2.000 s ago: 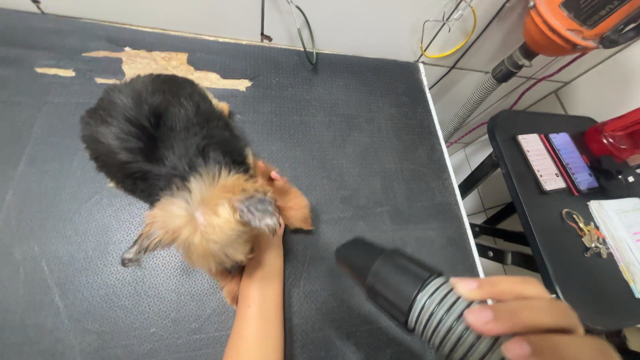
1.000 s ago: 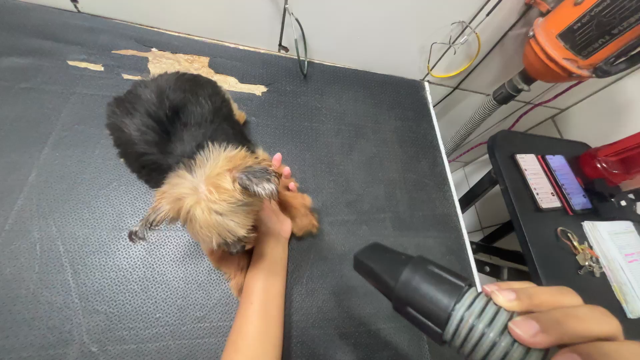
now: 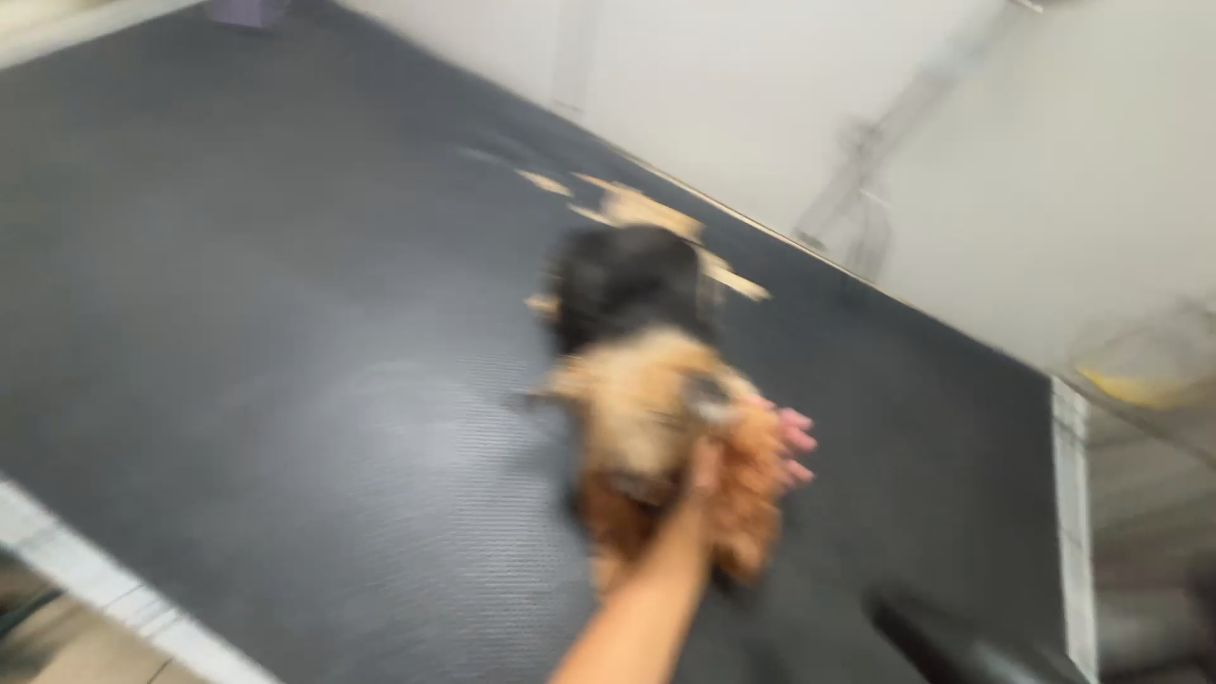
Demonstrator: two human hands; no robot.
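Observation:
A small black and tan dog (image 3: 636, 380) faces me on the black textured mat of a table (image 3: 332, 285); the picture is strongly blurred. My left arm reaches up from the bottom edge, and my left hand (image 3: 750, 446) is round the dog's front leg, beside its head. Its fingertips show past the right side of the tan fur. The black nozzle of a dryer hose (image 3: 940, 632) enters at the lower right, apart from the dog. My right hand is out of the frame.
Torn patches (image 3: 655, 214) in the mat bare a lighter layer behind the dog. A pale wall (image 3: 722, 104) borders the back. Light edging strips (image 3: 1073, 513) run along the table's sides. A blurred yellow loop (image 3: 1130, 388) is at the right.
The view has swung strongly to the left and tilted. My right hand, seen earlier on the dryer hose, has left the frame. My left hand is still at the dog's front leg.

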